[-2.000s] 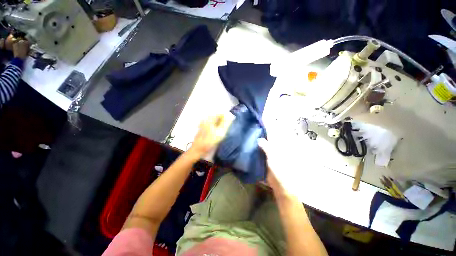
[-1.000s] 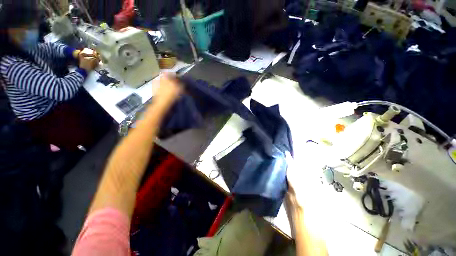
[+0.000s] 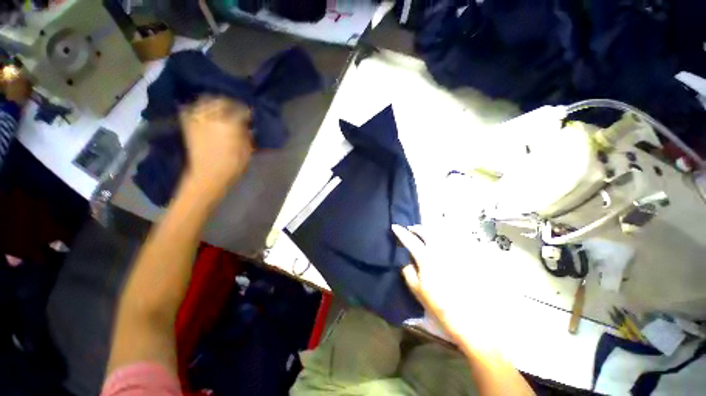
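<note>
A dark navy garment piece (image 3: 360, 224) lies on the white machine table, with pointed corners at its far end and its near end at the table's front edge. A narrow white strip (image 3: 313, 205) shows along its left side. My right hand (image 3: 414, 259) rests on its right edge, fingers apart. My left hand (image 3: 217, 135) is blurred over a navy tied bundle (image 3: 271, 93) on the grey surface at the left. Whether its fingers grip the cloth cannot be told.
The cream sewing machine (image 3: 542, 166) stands at the right, with black scissors (image 3: 565, 261), a tan wooden-handled tool (image 3: 577, 305) and pens (image 3: 625, 325) near it. A red crate (image 3: 205, 282) is below the table. Another person's hand (image 3: 14, 85) shows at the far left.
The garment piece, earlier handled with both hands, now lies flatter on the white table. My left hand has moved left to the bundle. The view has tilted down again.
</note>
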